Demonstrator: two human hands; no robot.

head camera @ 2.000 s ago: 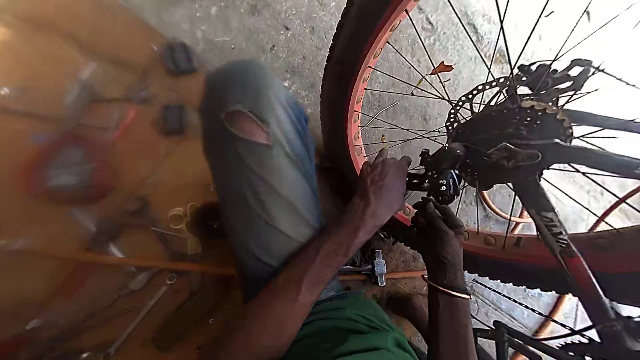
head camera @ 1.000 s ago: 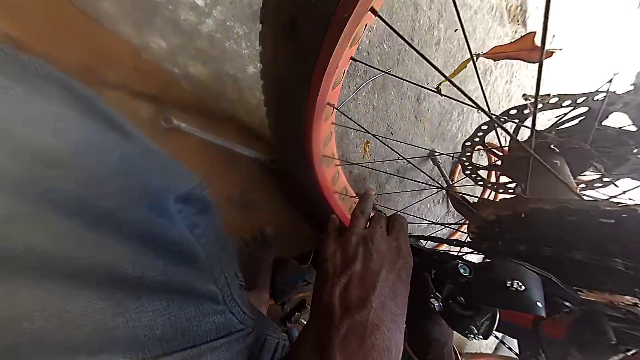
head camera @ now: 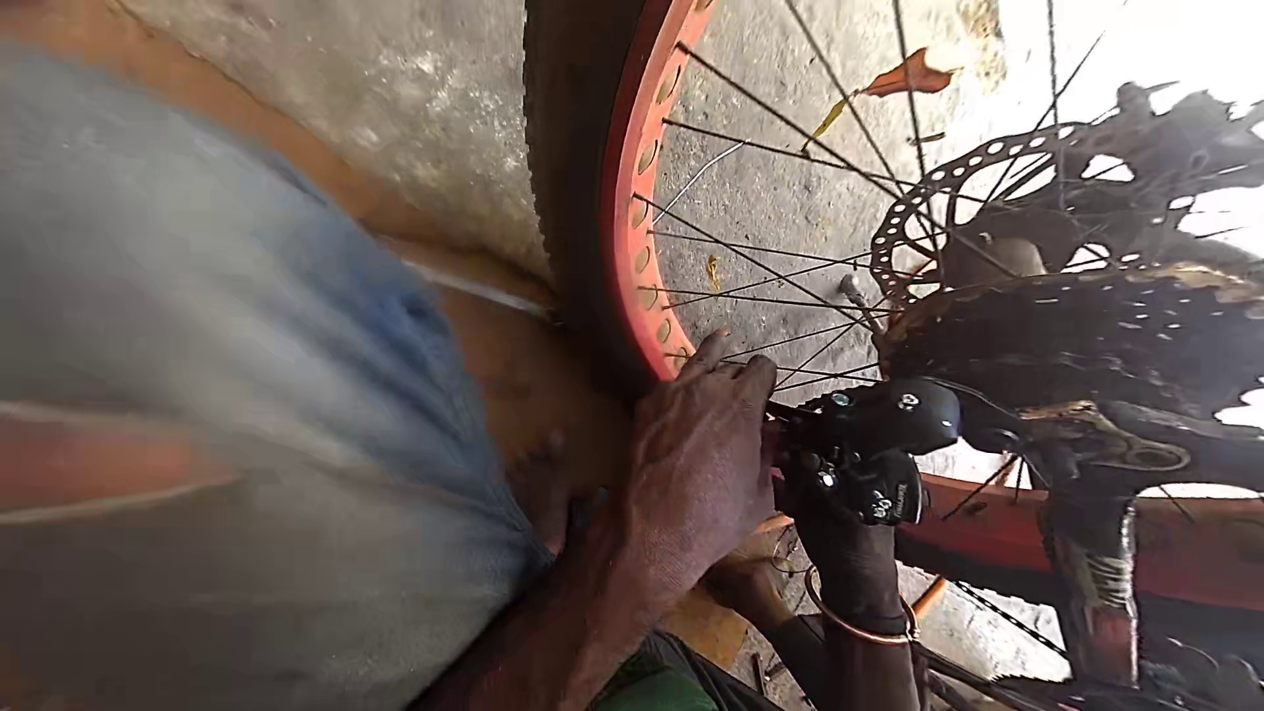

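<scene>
A black rear derailleur hangs beside the dark cassette of a bicycle's rear wheel. My left hand is at its left side, back of the hand up, fingers bent against it near the red rim; the thumb is hidden. Below and behind the derailleur is my right hand, a copper-coloured bangle on its wrist; its fingers are hidden, so its grip cannot be seen. A perforated brake disc stands behind the cassette.
My jeans-covered leg fills the left side. A thin metal tool lies between it and the black tyre. A frame tube runs down at right. A dry leaf shows beyond the spokes.
The view has come much closer to the wheel since the oldest frame. Both hands remain at the derailleur, which shows more fully beside my left hand than one second ago.
</scene>
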